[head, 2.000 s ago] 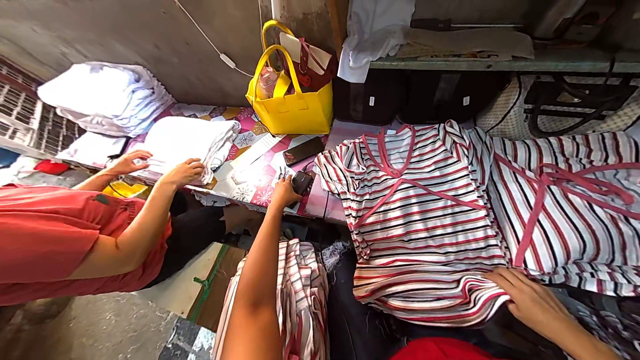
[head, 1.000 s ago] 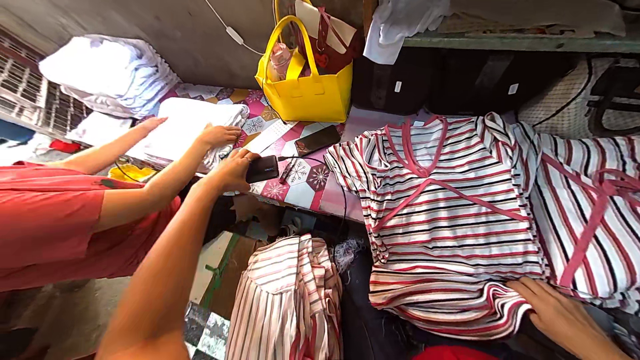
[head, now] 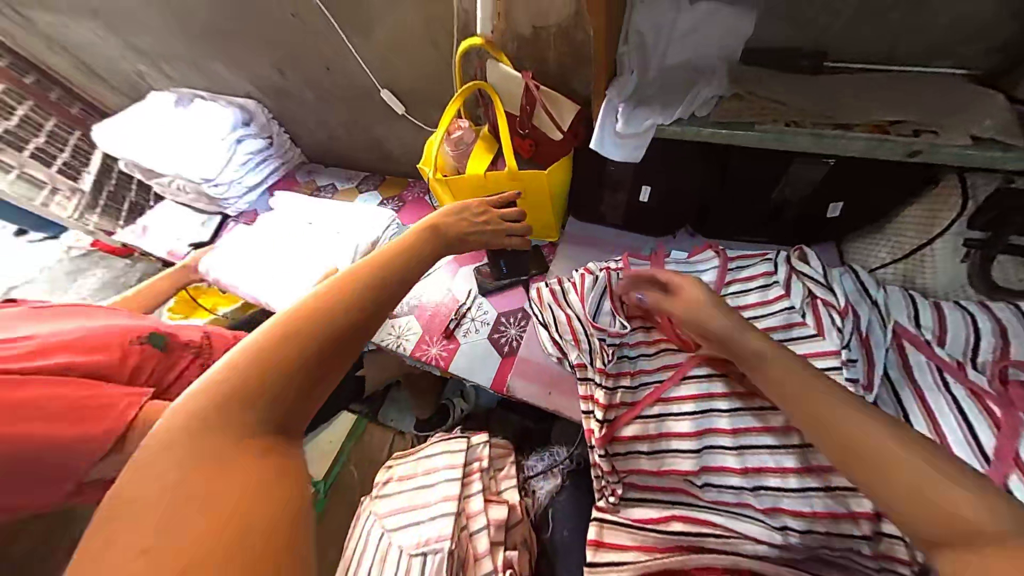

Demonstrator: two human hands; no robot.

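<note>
My left hand (head: 482, 224) is closed around a black phone-like device (head: 510, 262), just above a dark smartphone (head: 490, 280) lying on the patterned table cover, in front of a yellow tote bag (head: 540, 196). My right hand (head: 680, 308) is over the neckline of a striped top (head: 720, 448) with pink trim, on a pile of such garments; its fingers are blurred, and whether they grip the fabric is unclear. Another striped garment (head: 944, 376) with a pink tie lies to the right.
A co-worker in a red shirt (head: 72, 400) handles white folded fabric (head: 296, 240) at left. A stack of white garments (head: 200, 152) stands behind. Striped folded clothes (head: 440, 504) are below the table edge. A shelf (head: 848, 142) with cloth overhangs the back right.
My right hand has moved from the striped top's lower hem up to its neckline. My left hand, with the black device, has moved toward the yellow bag and over the smartphone.
</note>
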